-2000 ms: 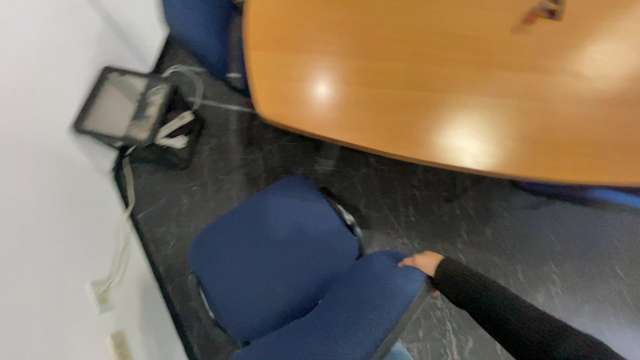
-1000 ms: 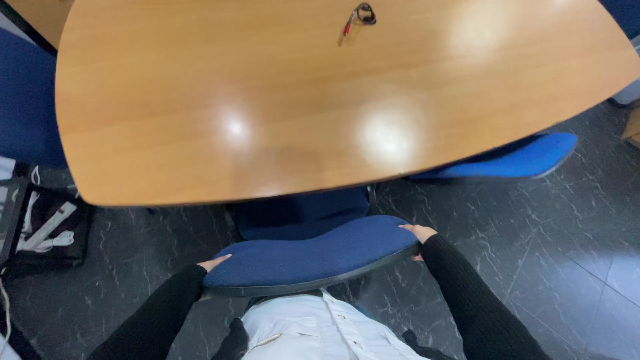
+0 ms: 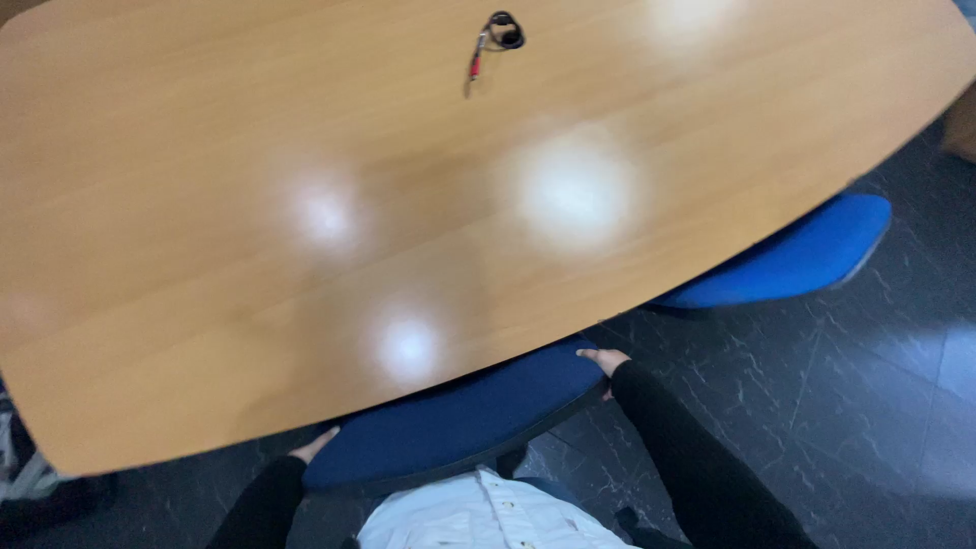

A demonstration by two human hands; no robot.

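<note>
A dark blue fabric chair backrest is against the near edge of the wooden table, its seat hidden beneath the tabletop. My left hand grips the backrest's left end, with the thumb on top. At its right end my right hand holds on in the same way, some fingers hidden behind the edge. Both forearms wear black sleeves. Farther back on the table lies a looped dark cable with a red part.
A brighter blue chair backrest sticks out from under the table to the right. Dark marbled floor shows around the near side. Blurred items, perhaps cables, are at the lower left. A brown object stands at the far right.
The chair, first held by one hand away from the table, then by both, has moved in against the table edge. The view has swung to look more over the tabletop.
</note>
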